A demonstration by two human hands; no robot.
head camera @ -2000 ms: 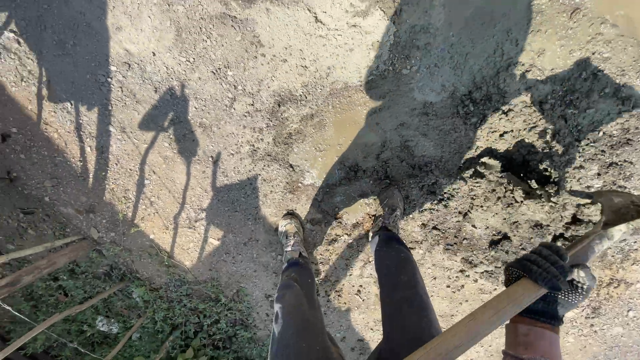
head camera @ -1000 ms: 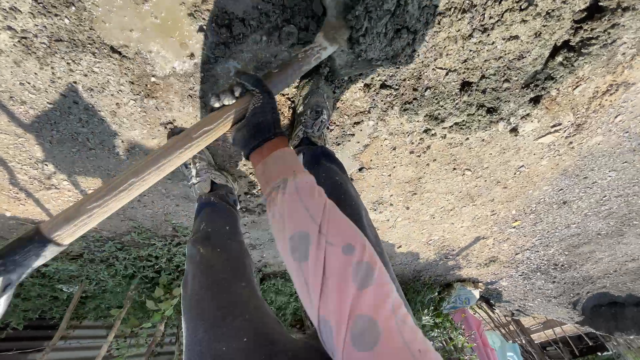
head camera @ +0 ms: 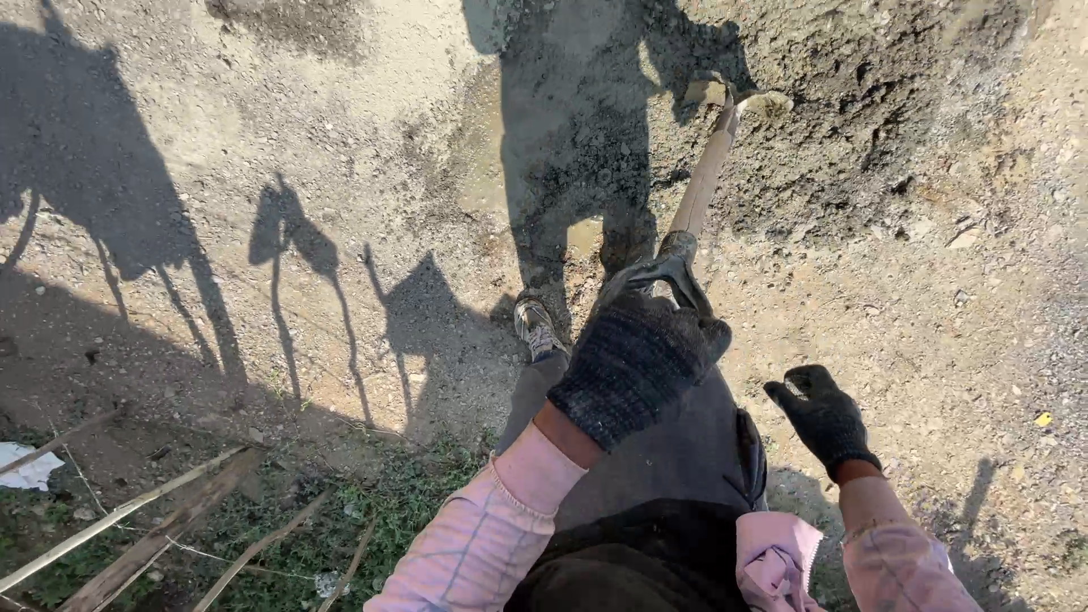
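My left hand (head camera: 642, 361), in a dark knit work glove, is closed around the D-shaped grip of a shovel (head camera: 704, 183). The shovel's wooden shaft points away from me, and its blade, smeared with pale mud, lies at the edge of a heap of dark wet mortar or mud (head camera: 858, 110). My right hand (head camera: 820, 416), also gloved, is off the shovel, low on the right, with thumb and fingers apart and nothing in it. Both forearms wear pink sleeves.
Gravelly ground (head camera: 901, 323) surrounds my feet; my shoe (head camera: 535, 327) shows left of the shovel grip. A shallow wet patch (head camera: 480, 161) lies ahead. Wooden poles (head camera: 161, 527), wire and low green plants (head camera: 399, 493) are at the lower left. Shadows fall across the ground.
One second ago a gloved hand held the shaft near the blade; now the shaft is free of hands there. The shovel's grip end, then at the far left, is now in front of my body.
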